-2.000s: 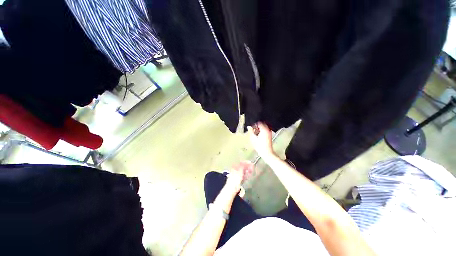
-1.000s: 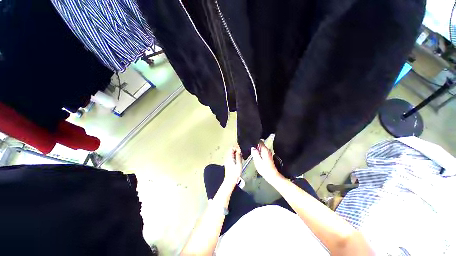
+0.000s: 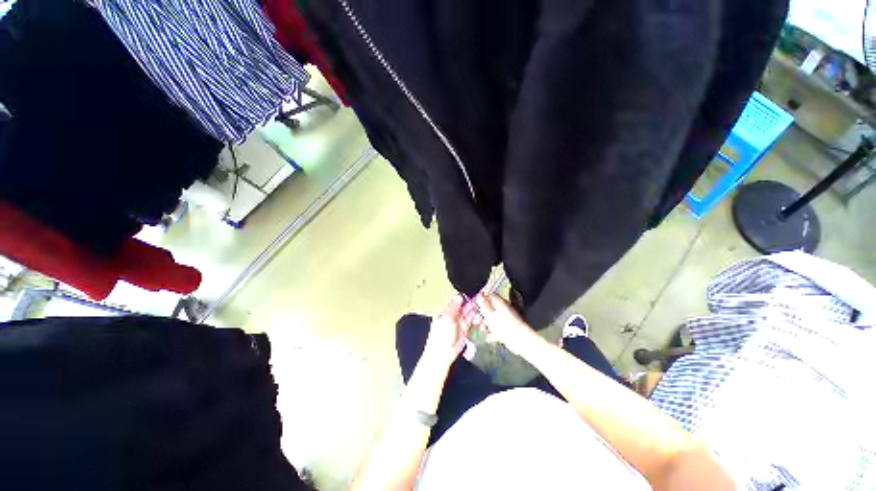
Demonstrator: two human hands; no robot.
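A black jacket [image 3: 596,144] hangs in front of me, its silvery front zipper [image 3: 408,96] running down towards the lower hem. My left hand [image 3: 450,326] and my right hand [image 3: 498,318] are close together at the bottom edge of the jacket front. The fingertips of both hands pinch the hem [image 3: 469,278]. Whether a small tool is in either hand cannot be told, as the fingertips are small and blurred.
Navy-and-white striped garments [image 3: 206,67], a red garment [image 3: 144,267] and dark garments [image 3: 125,403] are at the left. A blue stool [image 3: 740,153], a black round stand base [image 3: 776,216] and a striped pile [image 3: 759,336] are at the right.
Both hands have come together at the hem. The jacket front has swung, so only one zipper edge shows now. The blue stool has come into fuller view.
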